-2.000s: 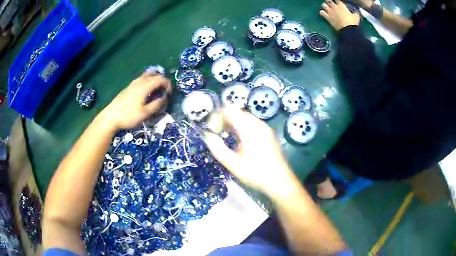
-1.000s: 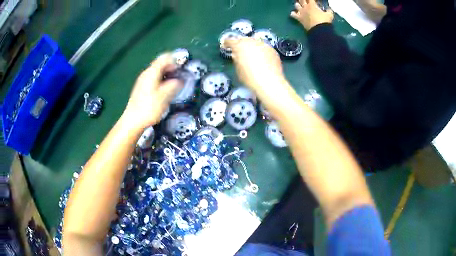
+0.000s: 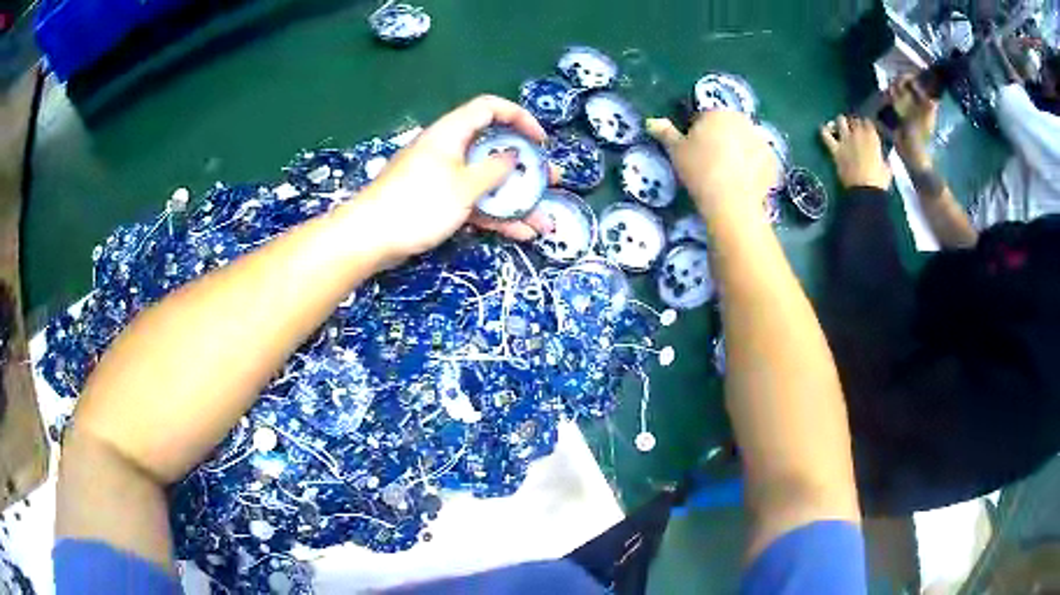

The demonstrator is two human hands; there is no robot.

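Note:
My left hand holds a round pale housing by its rim, face up, above the top edge of the board pile. My right hand is at the far housings, over the group beside a pale housing; its fingertips are partly hidden, so I cannot tell whether it grips one. More pale housings, such as one, lie on the green worktop between my hands. The heap of blue circuit boards with white lead wires lies in front of me.
A white sheet lies under the pile. A blue bin is at the upper left, a loose board at the top. A black round part lies near a neighbouring worker's hand. Another person's arm is at the upper right.
My left hand now shows a housing held clearly over the pile's edge. My right hand is still at the far housings. The view has shifted, showing more of the pile and less of the blue bin.

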